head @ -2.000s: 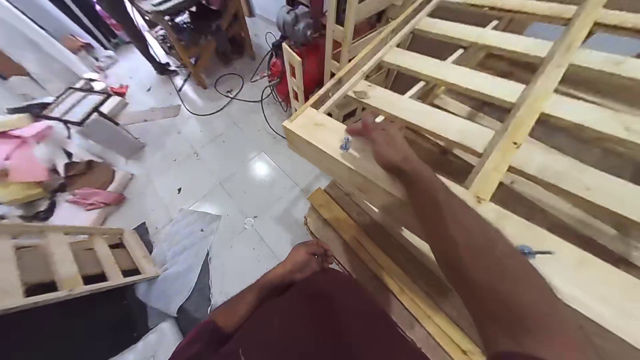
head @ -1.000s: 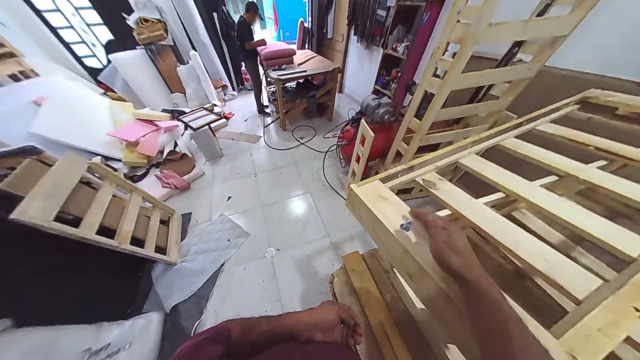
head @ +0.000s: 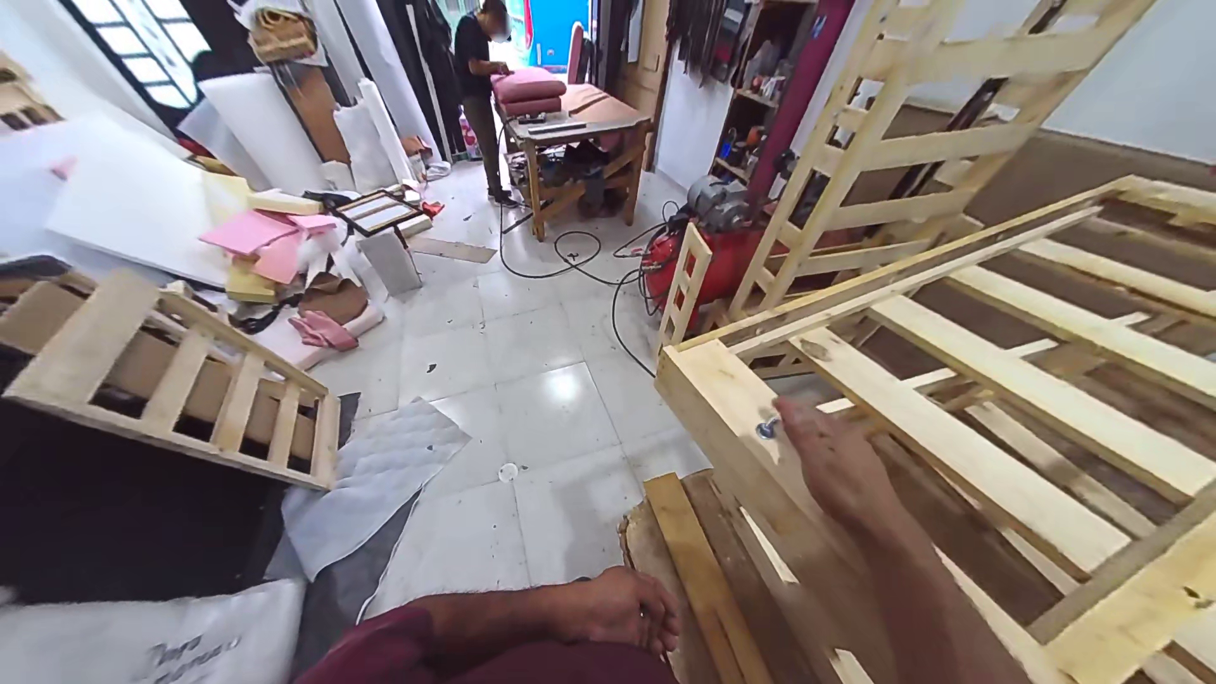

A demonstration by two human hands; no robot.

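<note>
My right hand (head: 836,456) rests on the near board of a slatted wooden frame (head: 722,375), its fingers together beside a small metal bolt (head: 767,429) that stands up from the board near the corner. Whether it grips anything is hidden by the back of the hand. Lower down, my left hand (head: 627,608) hangs before my body with curled fingers, left of the frame and above stacked wooden boards (head: 679,518). Whether something small lies inside it cannot be told.
A red air compressor (head: 708,261) with a black hose stands behind the frame's corner. Another slatted frame (head: 204,380) lies at left, near foam pieces (head: 252,233). Farther back, a person (head: 483,95) stands at a wooden worktable (head: 579,128). A tall slatted frame (head: 883,123) leans at right.
The view has tilted up and shows more of the room. My right hand stays at the frame's corner by the bolt; my left hand stays low before my body.
</note>
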